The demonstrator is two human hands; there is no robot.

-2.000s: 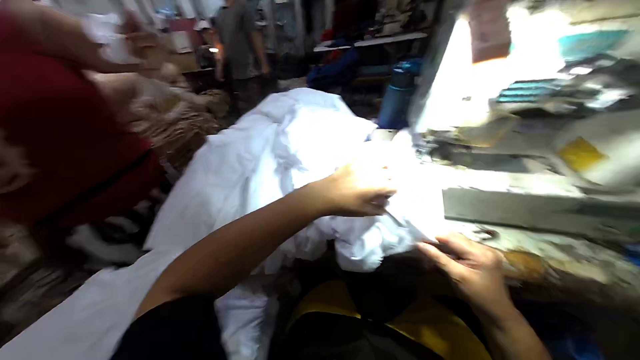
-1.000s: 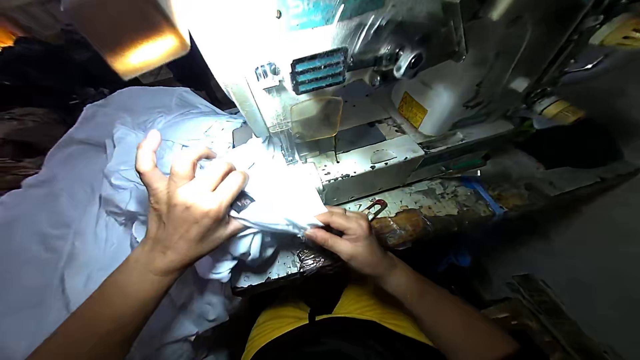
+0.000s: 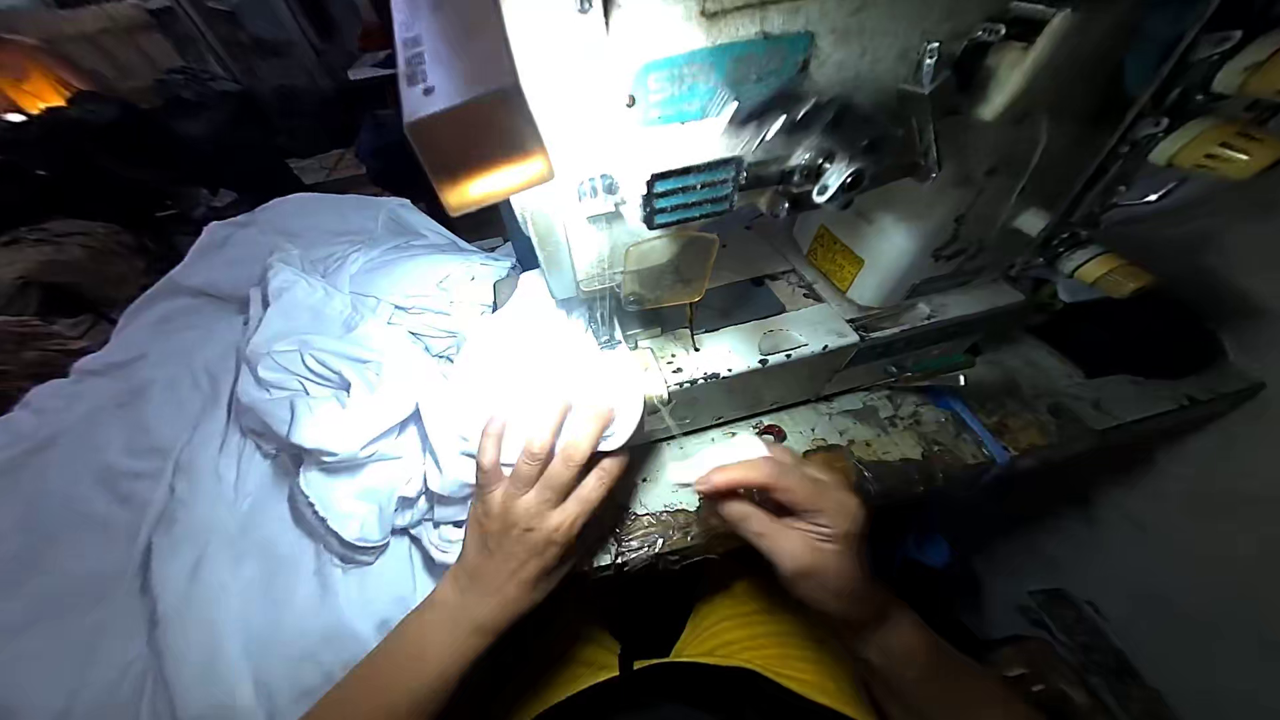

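A large heap of white fabric (image 3: 330, 370) lies at the left and runs up to the needle area of an industrial sewing machine (image 3: 750, 280). My left hand (image 3: 540, 490) rests palm down on the brightly lit fabric just in front of the presser foot (image 3: 605, 330), its fingers spread. To the right, my right hand (image 3: 790, 520) pinches a small white piece (image 3: 720, 460) between thumb and fingers, above the worn table edge. Whether that piece is separate from the heap cannot be told. Glare hides the fabric's edge near the needles.
A clear plastic guard (image 3: 670, 270) hangs beside the needles. Yellow-capped knobs (image 3: 1105, 272) stick out at the right. A blue strip (image 3: 970, 420) and a green-handled tool (image 3: 930, 368) lie on the worn sewing table (image 3: 880, 425). Dark piles of cloth stand at the far left.
The view has swung toward the machine. Both hands held the fabric together one second ago; now they are apart, with my left hand flattened on it and my right hand farther right.
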